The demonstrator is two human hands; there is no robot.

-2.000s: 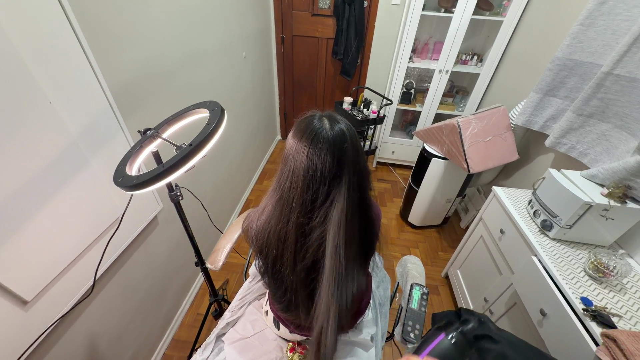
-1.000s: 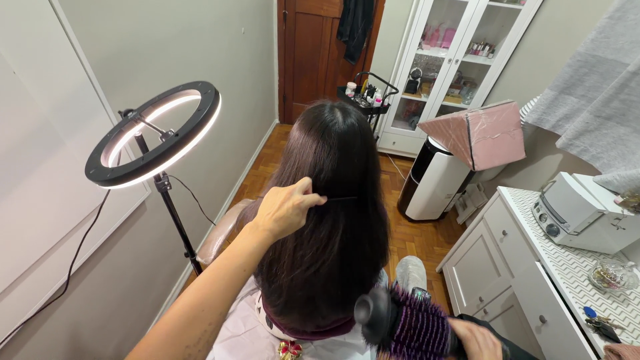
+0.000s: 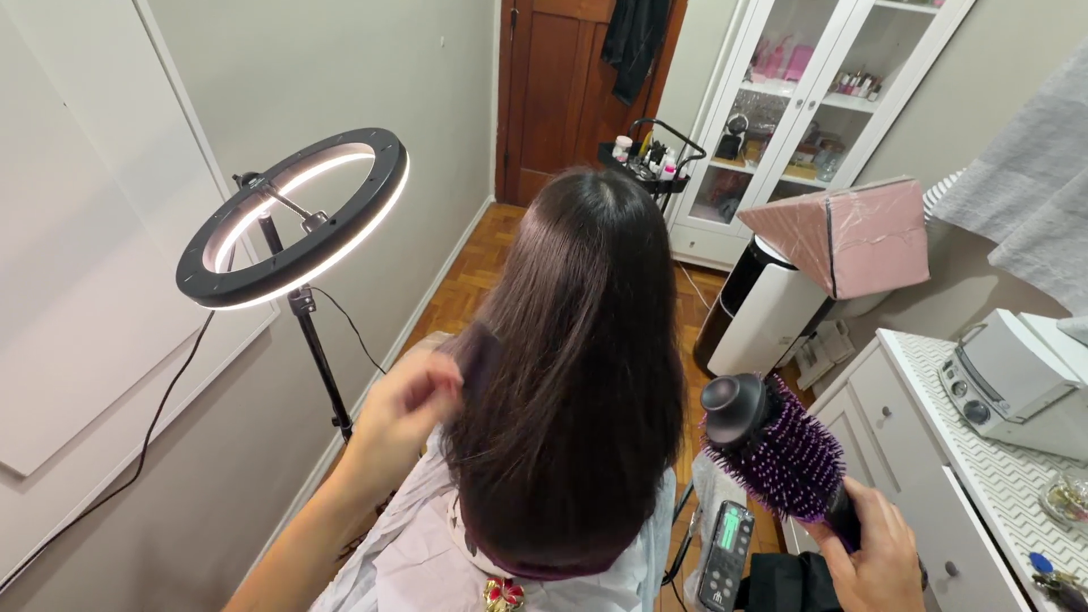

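Long, straight dark hair (image 3: 578, 365) hangs down the back of a seated person who faces away from me. At its left edge is my left hand (image 3: 416, 408), its fingers curled on a dark, blurred thing that looks like a comb (image 3: 483, 361) against the strands. My right hand (image 3: 880, 548) grips the handle of a round hot-air brush (image 3: 778, 446) with purple bristles, held upright and tilted left, apart from the hair. A pale cape (image 3: 416, 561) lies round the person, and a red and gold ornament (image 3: 503, 593) shows at the bottom edge.
A lit ring light (image 3: 293, 217) stands at the left by the wall. Right of the person are a control unit with a lit display (image 3: 725, 557), a white appliance (image 3: 761, 319) under a pink box (image 3: 875, 238), and a white dresser (image 3: 918, 442). A black trolley (image 3: 646, 174) stands beyond.
My left hand has moved from the middle of the hair, where it was a second ago, to the left edge. My right hand with the round brush has come up further into view.
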